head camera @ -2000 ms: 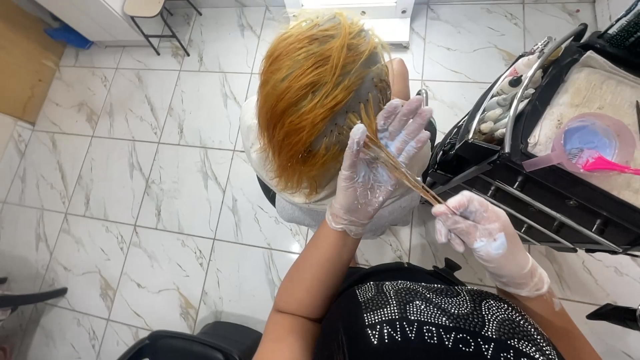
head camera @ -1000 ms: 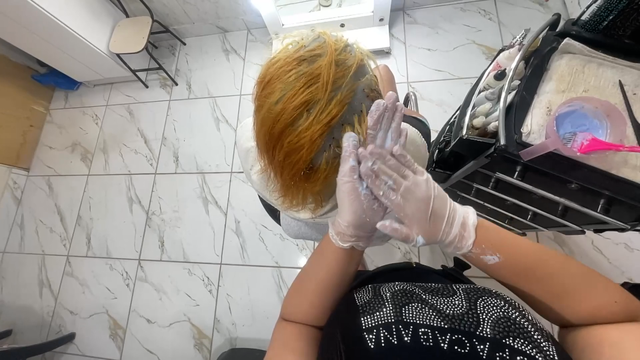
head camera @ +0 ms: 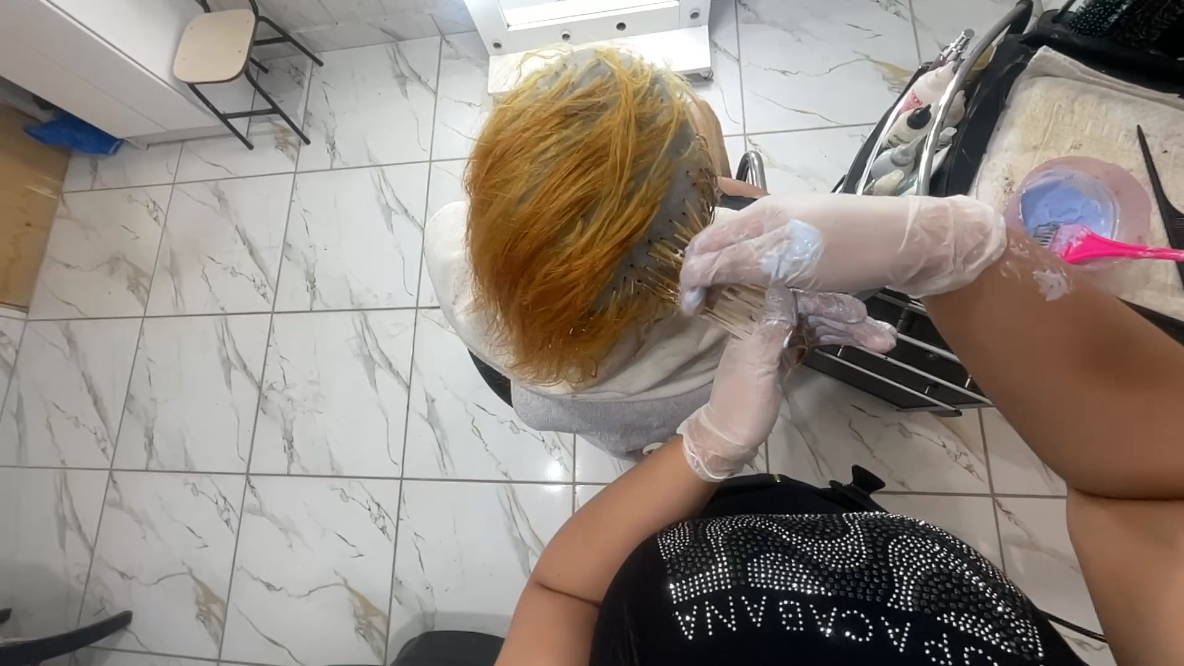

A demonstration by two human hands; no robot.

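Observation:
A seated person's orange-yellow hair point(head camera: 564, 213) fills the upper middle, with a towel round the shoulders. My right hand point(head camera: 777, 245), in a clear glove smeared with pale blue cream, lies over a hair strand point(head camera: 735, 305) at the right side of the head. Below it, my gloved left hand point(head camera: 763, 356) is under the same strand, its fingers pointing right. Short sections with dark roots show on the scalp beside my right fingertips. A bowl of bluish cream point(head camera: 1068, 203) stands on the trolley, and a pink tint brush point(head camera: 1119, 248) rests across it.
The black salon trolley point(head camera: 911, 370) stands at the right, with a towel point(head camera: 1045, 102) on top, a dark tail comb point(head camera: 1156, 176) and several bottles point(head camera: 902, 139) in a side rack. A stool point(head camera: 215, 46) is at the upper left, and a white unit point(head camera: 592, 28) stands beyond the head.
My right hand has moved from lower right of the left hand, over its palm, up to the side of the head. The left hand has turned, its fingers now pointing right.

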